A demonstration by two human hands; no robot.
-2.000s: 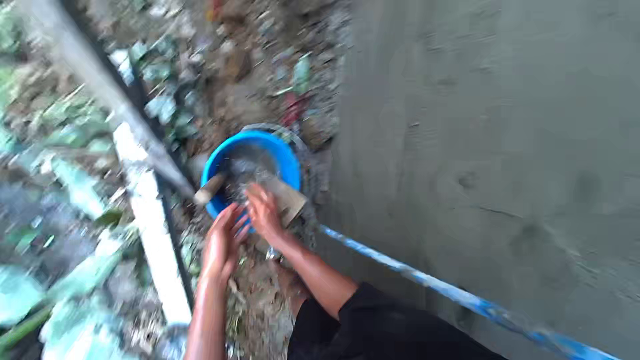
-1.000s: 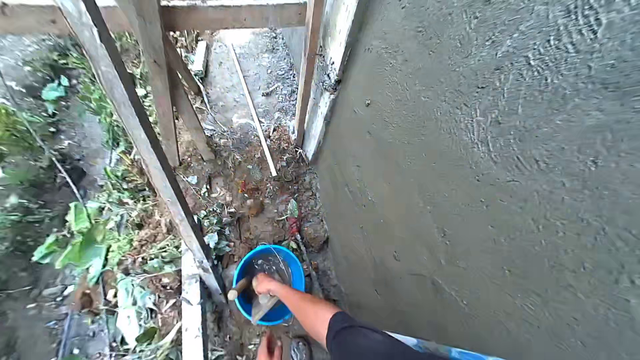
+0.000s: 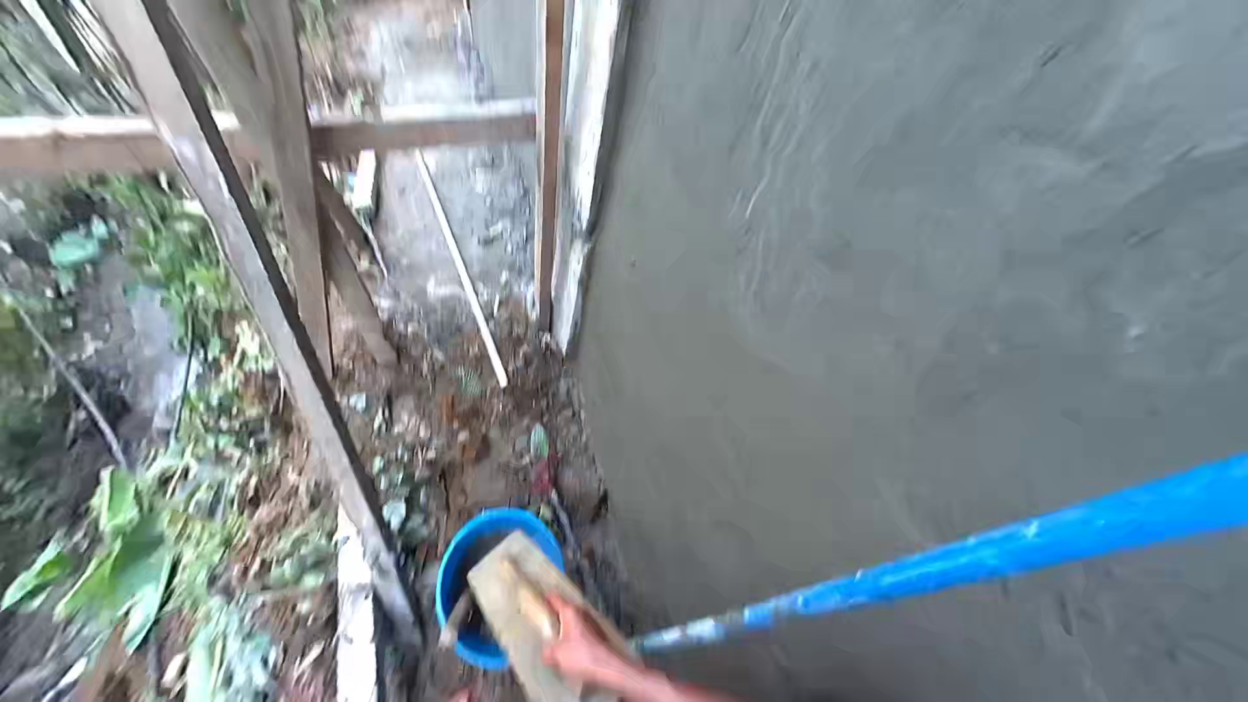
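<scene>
My right hand point(image 3: 585, 643) grips the handle of a wooden plasterer's float point(image 3: 512, 604), which is over the right part of a blue plastic bucket point(image 3: 450, 575). A second tool's wooden handle point(image 3: 455, 624) sticks out over the bucket's lower left rim. What the bucket holds is mostly hidden by the float. Only a small blurred bit of my left hand point(image 3: 462, 695) shows at the bottom edge, below the bucket. To the right rises a wall of wet grey plaster point(image 3: 877, 341).
A blue pole point(image 3: 926, 575) crosses low in front of the wall. Slanting timber posts point(image 3: 263, 283) and a horizontal beam point(image 3: 429, 132) stand at the left and ahead. A thin white stick point(image 3: 463, 273) lies on the rubble ground, with leafy plants point(image 3: 127, 546) at the left.
The float, earlier low in the bucket with my right hand, is now raised over its rim. My left hand, beside the bucket two seconds ago, is now mostly out of view. The view has tilted up.
</scene>
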